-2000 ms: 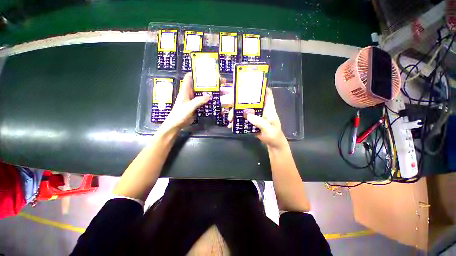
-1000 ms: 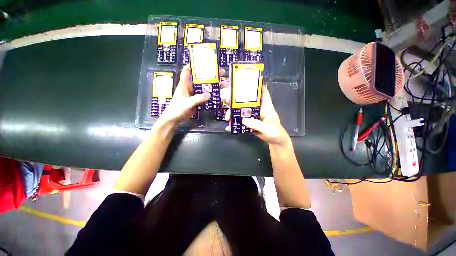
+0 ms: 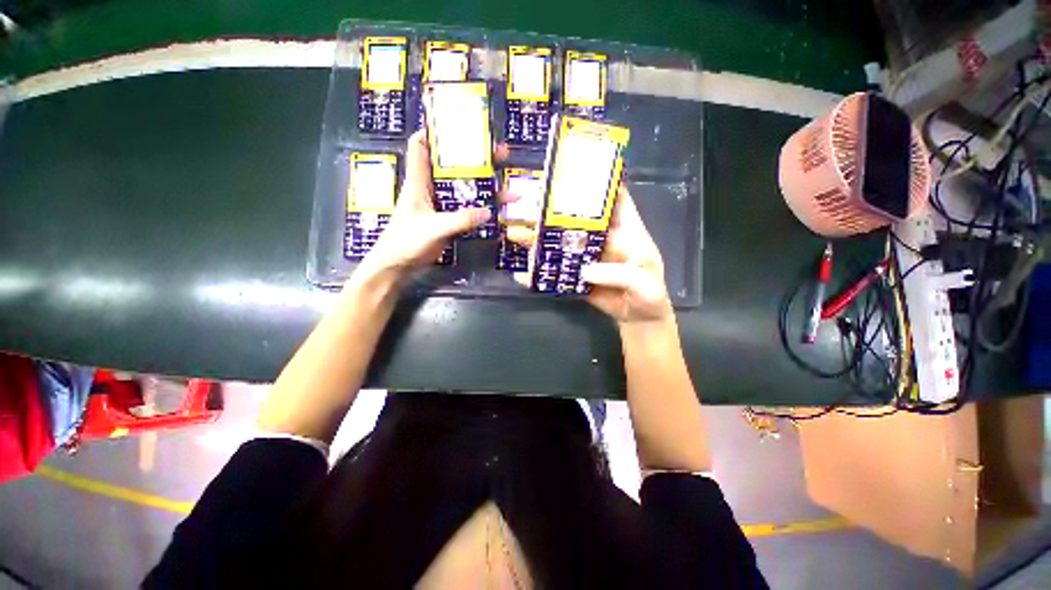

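My left hand (image 3: 417, 231) holds a keypad phone (image 3: 461, 136) upright, its yellow-framed screen lit white, my thumb over the lower keypad. My right hand (image 3: 634, 259) holds a second keypad phone (image 3: 584, 179), its screen also lit and its top tilted right, my thumb at the right side of the keypad. Both phones are above a clear blister tray (image 3: 680, 236). Several more keypad phones with light screens lie in the tray, such as one at the lower left (image 3: 373, 190). The held phones and my hands partly hide some of them.
A pink desk fan (image 3: 821, 173) stands at right with a dark rectangle on it. Red-handled pieces (image 3: 853, 294), a white power strip (image 3: 931, 334) and tangled cables lie below it. A cardboard box (image 3: 893, 473) is at lower right. A red sleeve (image 3: 21, 417) shows at left.
The right-hand phone has tilted with its top to the right, and my right thumb has moved to the keypad's right side. My left thumb has shifted slightly. Tray and bench appear slightly higher in view.
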